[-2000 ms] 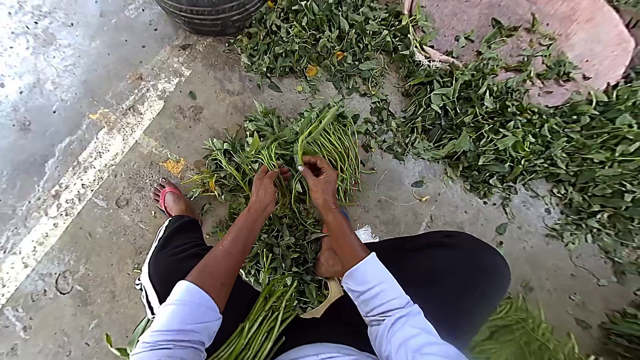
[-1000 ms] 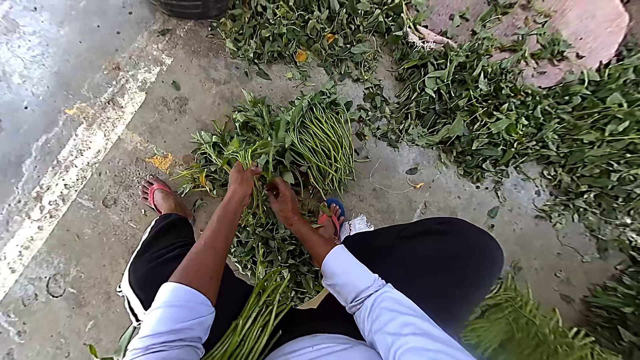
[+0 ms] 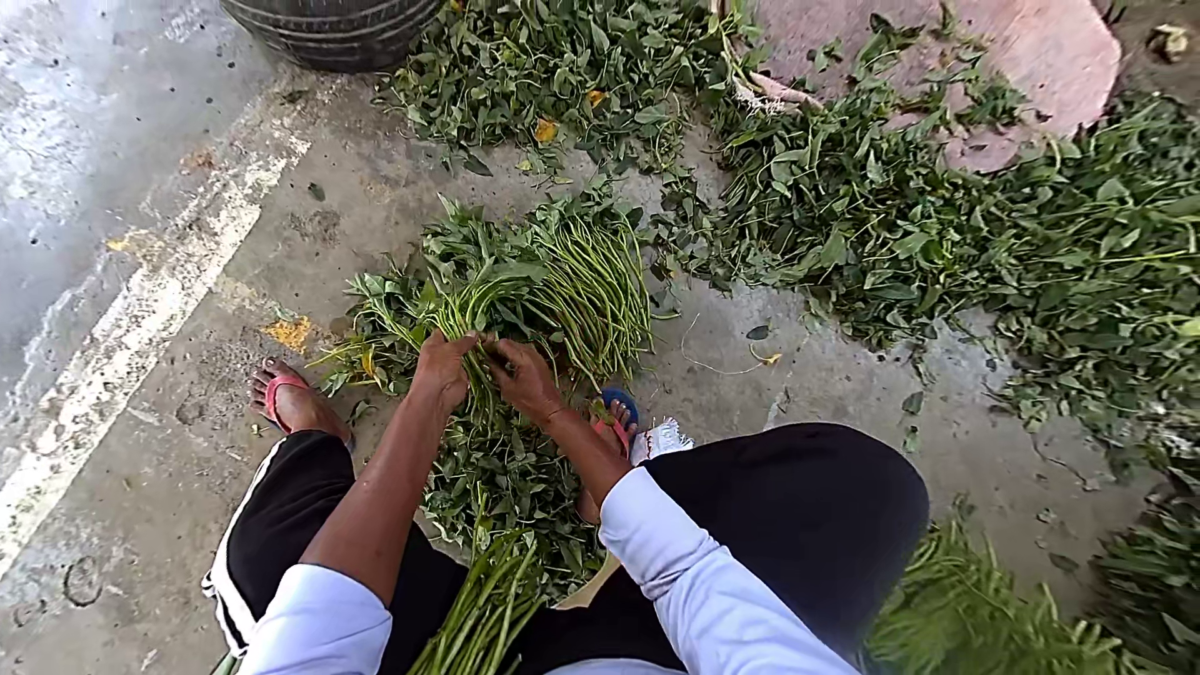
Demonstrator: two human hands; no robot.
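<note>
My left hand is closed around a bunch of leafy green stems, just above the ground between my feet. Close beside it, my right hand has its fingers bent at the same stems; its fingertips are partly hidden, so what it grips is unclear. To the right lies a bundle of long thin green stems. Loose green leaves lie below my hands. Another bundle of thicker stems rests near my lap.
Heaps of leafy greens spread across the top and right of the concrete floor. A pinkish stone slab and a black ribbed tub or tyre stand at the top. Feathery greens lie lower right. My feet in sandals flank the work.
Two seconds ago my right hand was up at the light stems of the right-hand bundle; it has come down and left beside my left hand. That bundle now lies free of both hands.
</note>
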